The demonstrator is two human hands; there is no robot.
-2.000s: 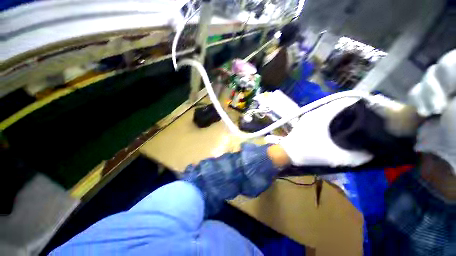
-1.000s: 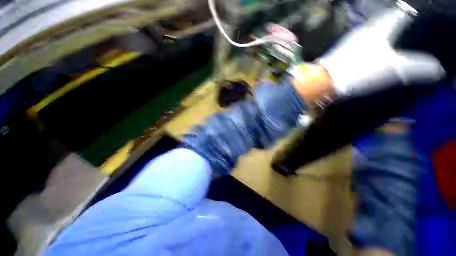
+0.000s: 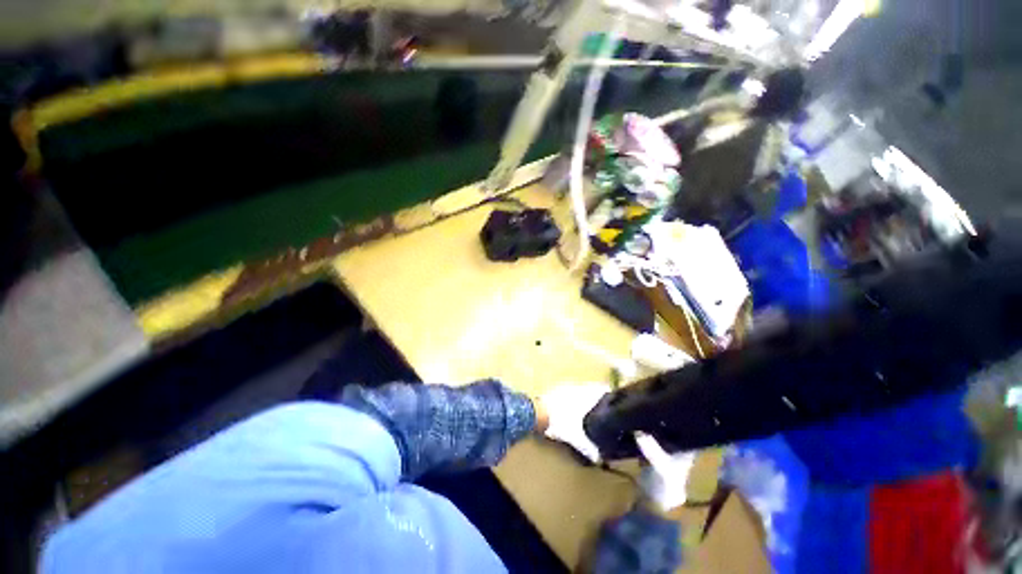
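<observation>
A long black joined socket strip (image 3: 784, 376) reaches from above the bench to the right edge, tilted with its far end up and near the camera. My left hand (image 3: 572, 417), in a white glove, is shut on the strip's left end. My right hand (image 3: 667, 471), also white-gloved, holds the strip's lower side close to that end; its palm is partly hidden and blurred. The strip's sockets cannot be made out.
A black lump (image 3: 519, 233) lies at the tan bench's (image 3: 448, 303) back left. A white cable (image 3: 581, 157) hangs behind it. A black box (image 3: 616, 294), white items and colourful clutter lie further right. A green conveyor (image 3: 280, 213) runs behind. Blue and red crates (image 3: 919, 525) stand right.
The view has swung. My left hand has moved from the strip's upper side down to its left end. My right hand is now near it. The strip extends further to the right.
</observation>
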